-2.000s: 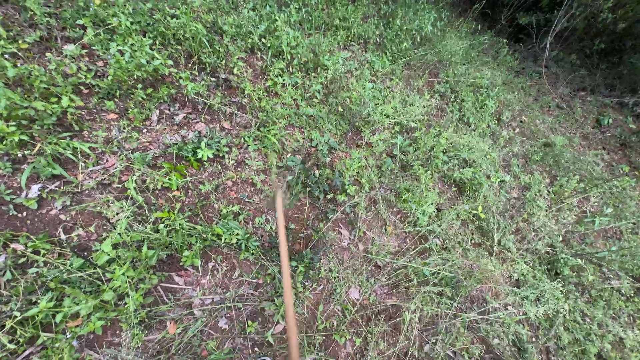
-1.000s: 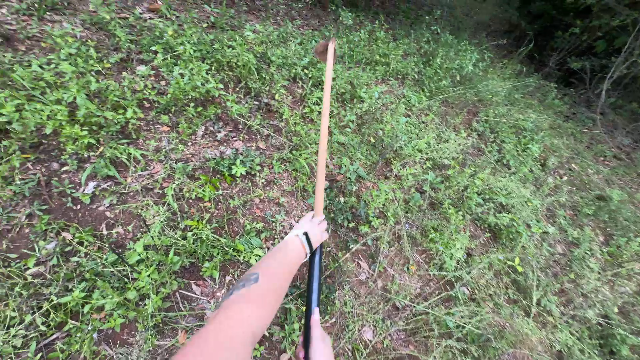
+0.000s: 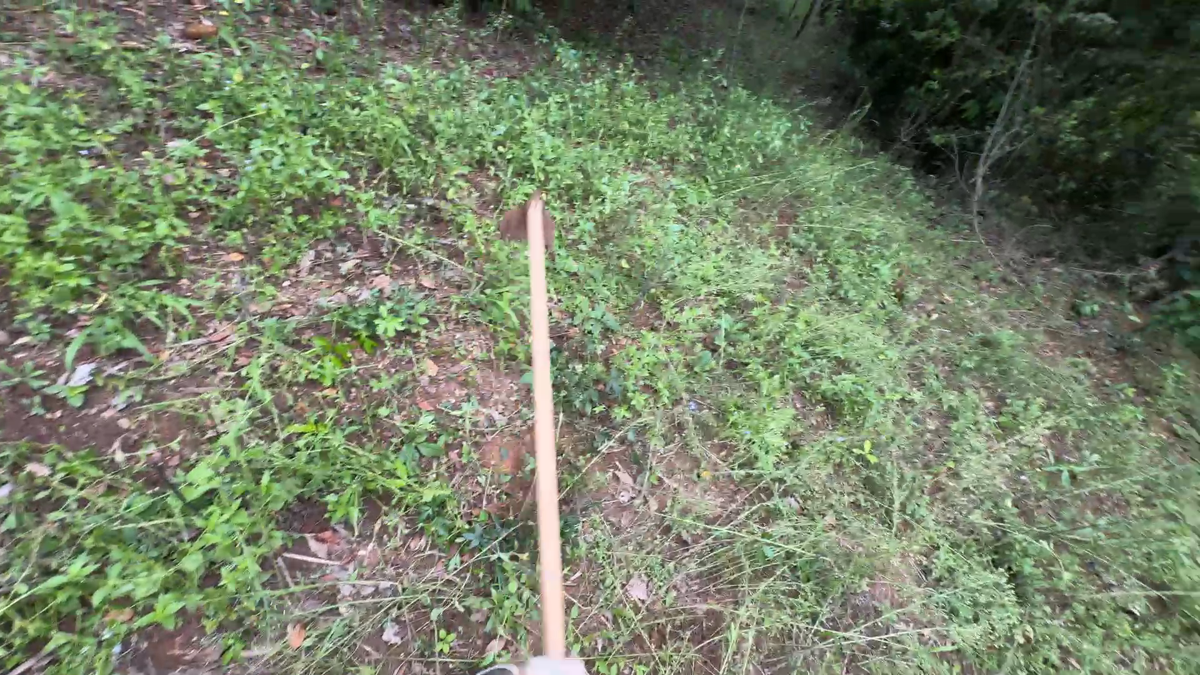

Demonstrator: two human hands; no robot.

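Note:
A long pale wooden handle [image 3: 544, 422] of what looks like a hoe runs up the middle of the head view from the bottom edge. Its brown, soil-coloured blade [image 3: 516, 223] is at the far end, over or among low green weeds [image 3: 619, 187]; whether it touches the soil is unclear. Only a sliver of my left hand [image 3: 553, 667] shows at the bottom edge, around the handle. My right hand is out of view, as is the black lower part of the handle.
Weeds and thin grass [image 3: 844, 525] cover sloping ground, with reddish soil [image 3: 75, 422] and dry leaves between them. Dark shrubs [image 3: 1106, 122] with a bare, leaning branch [image 3: 994, 150] stand at the upper right. A brown lump [image 3: 200, 30] lies at the upper left.
Since one second ago the tool's head has come down from higher up to the weeds. My forearm and right hand, seen then at the bottom, have left the view.

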